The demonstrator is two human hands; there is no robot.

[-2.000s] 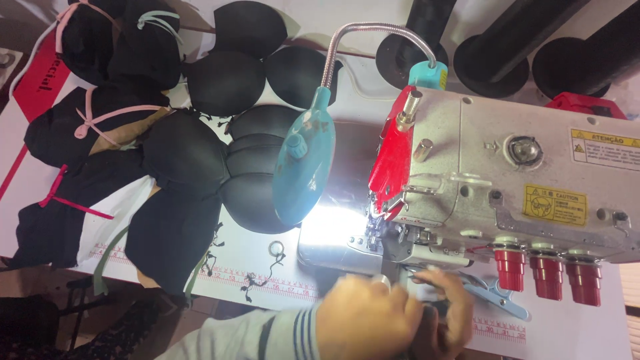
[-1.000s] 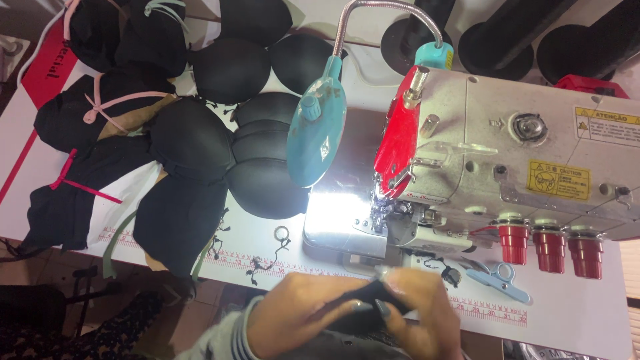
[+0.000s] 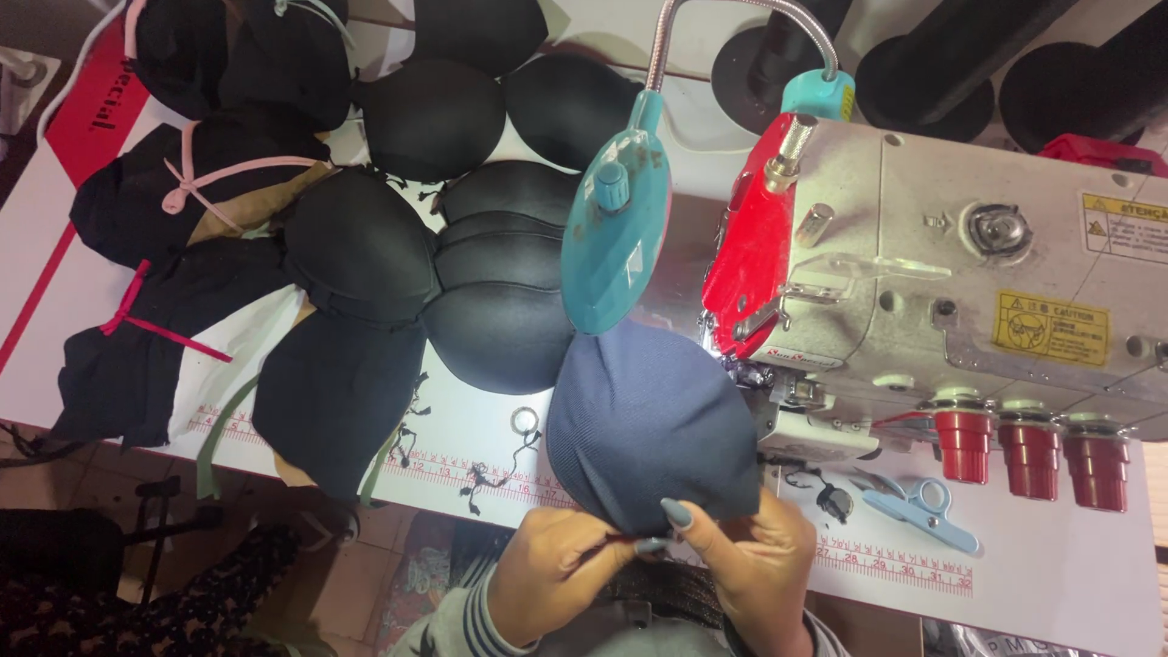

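Observation:
Both my hands hold the lower edge of a dark fabric-covered bra cup (image 3: 652, 424), which looks bluish under the lamp. My left hand (image 3: 557, 570) pinches that edge at its left, and my right hand (image 3: 753, 566) grips it at the right with the thumb on top. The cup lies just left of the needle area of an overlock sewing machine (image 3: 912, 265). Over the cup's top hangs a teal lamp (image 3: 616, 233) on a bendable metal neck. Black molded cups (image 3: 497, 333) are piled to the left, with black fabric pieces and cups with pink ties (image 3: 192, 182) farther left.
Light-blue thread snips (image 3: 922, 516) lie on the table (image 3: 1049, 584) right of my right hand. A metal ring (image 3: 524, 420) and black thread scraps (image 3: 474, 484) lie near the printed ruler. Red tension knobs (image 3: 963, 443) project from the machine. Black thread cones (image 3: 922, 82) stand behind.
The cup, held low and folded between my hands one second ago, is now spread out in front of the machine under the lamp. Two seconds ago my hands were close by the machine's front.

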